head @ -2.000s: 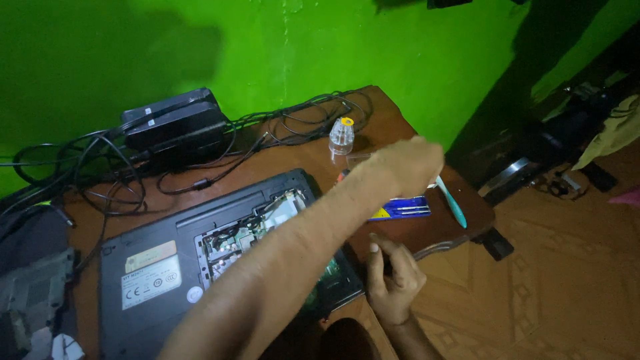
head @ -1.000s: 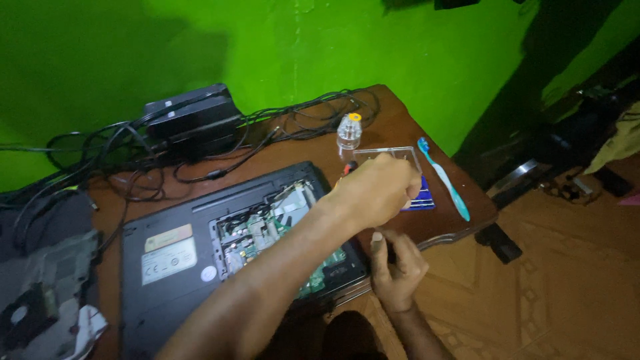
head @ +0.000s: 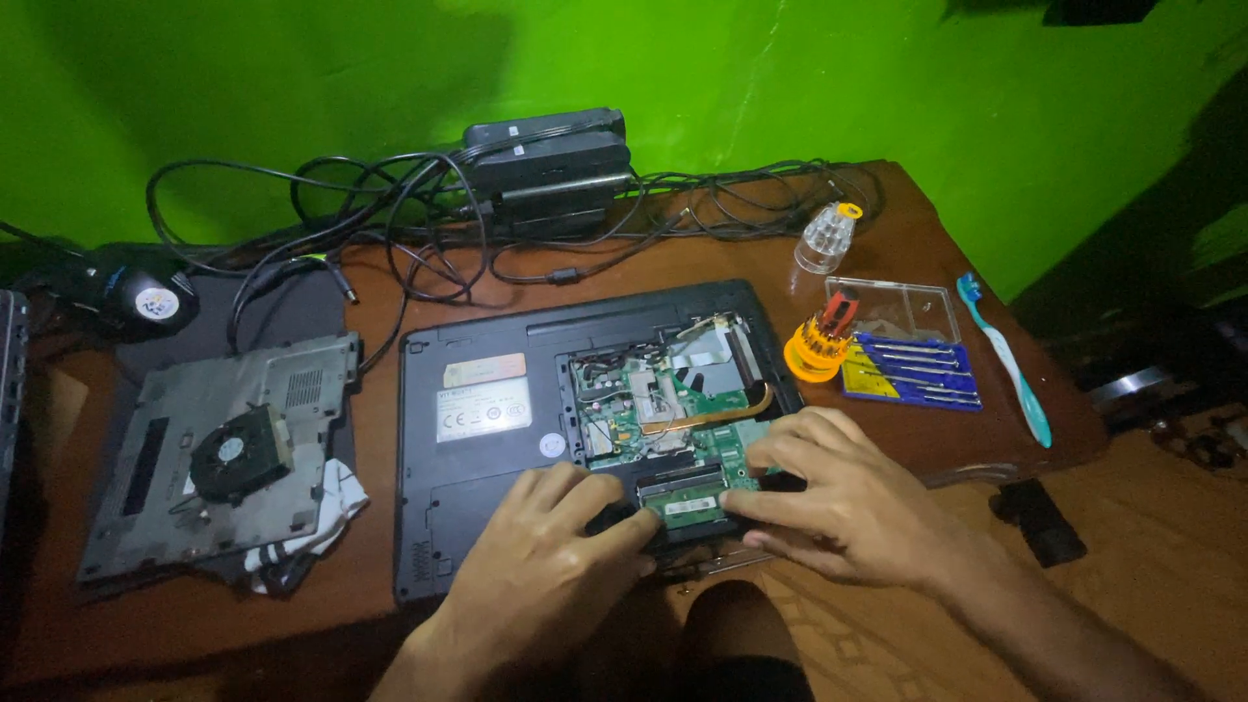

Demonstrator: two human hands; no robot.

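An upside-down black laptop (head: 468,497) lies on the wooden table, its underside opened to show a green circuit board and a copper heat pipe (head: 707,419). Near its front edge sits a RAM module (head: 690,507) in its slot. My left hand (head: 561,546) rests on the casing, with fingertips at the module's left end. My right hand (head: 838,497) touches the module's right end with a fingertip, the other fingers curled over the laptop's right edge. Whether either hand grips the module cannot be told.
Right of the laptop are a yellow bit holder with a red-handled driver (head: 819,346), a blue screwdriver case (head: 912,372), a clear cap (head: 827,239) and a toothbrush (head: 1014,375). On the left lie a bottom cover (head: 322,390) and a cooling fan (head: 239,453). Power adapters (head: 546,166) and cables line the wall.
My right hand and my left hand have both come to the RAM module; earlier one arm reached across the laptop to the tool case. The bit holder, hidden before, now shows. The view has shifted.
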